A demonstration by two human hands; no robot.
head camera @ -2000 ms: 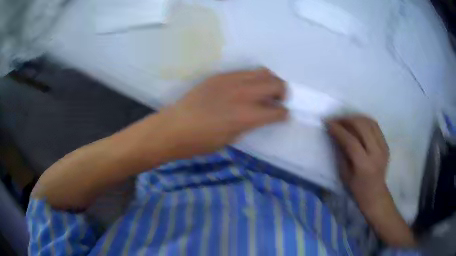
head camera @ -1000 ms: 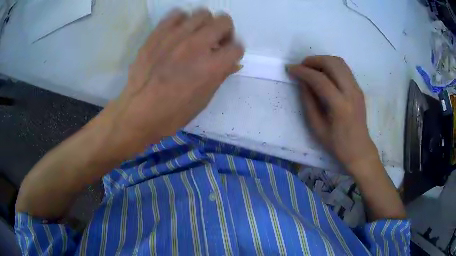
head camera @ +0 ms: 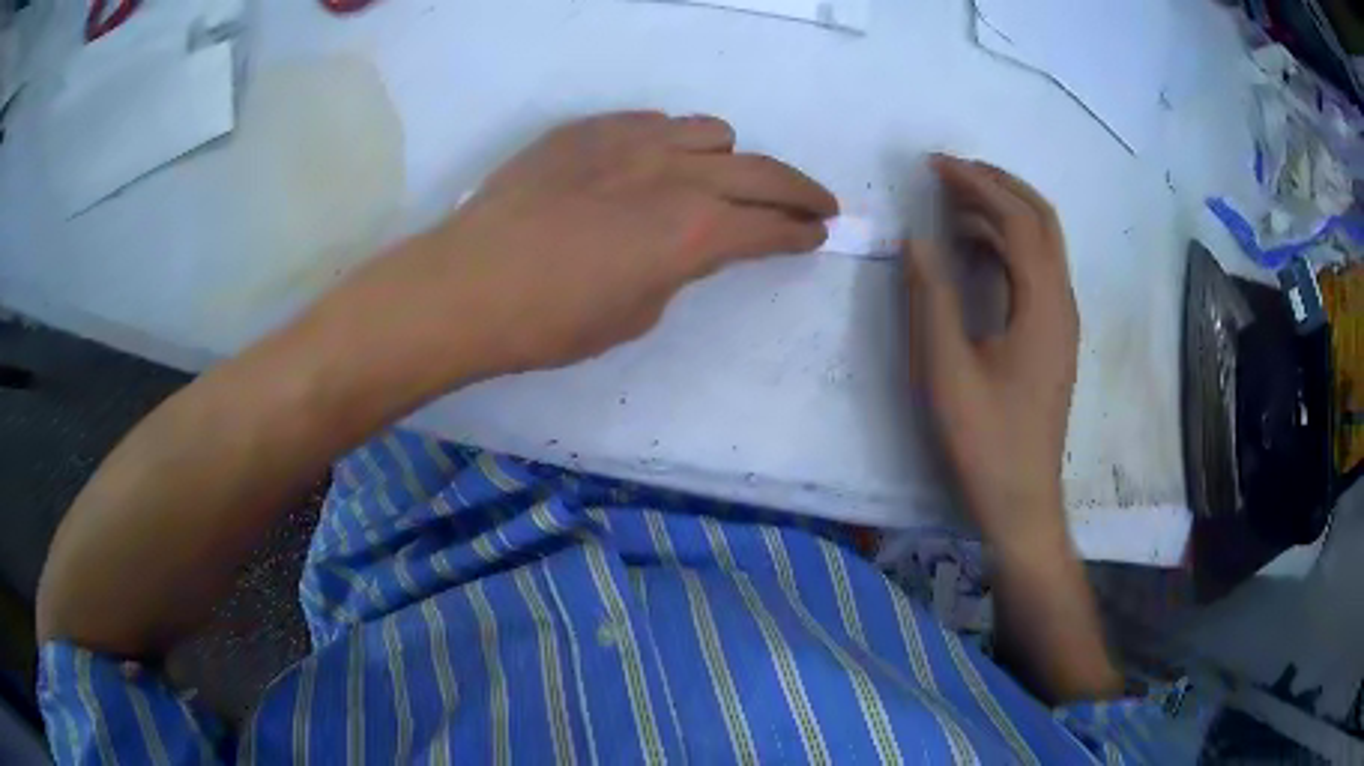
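A narrow white fabric strip (head camera: 863, 235) lies on the white table; only a short part shows between my hands. My left hand (head camera: 658, 225) lies over the strip's left part, palm down, with its fingertips on the strip. My right hand (head camera: 995, 299) is at the strip's right end, slightly blurred, with thumb and fingers apart. Whether it touches the strip is hard to tell. The rest of the strip is hidden under my left hand.
White pieces (head camera: 150, 127) lie at the upper left near red scissor handles (head camera: 108, 15). Another white piece (head camera: 1055, 60) is at the upper right. The iron (head camera: 1264, 404) stands at the right edge beside a yellow bundle (head camera: 1348, 352) and plastic wrap (head camera: 1301, 150). Scraps lie below the table edge.
My left hand has moved right and flattened over the strip, covering more of it. My right hand has opened and shifted slightly. The head view has shifted, showing the red handles.
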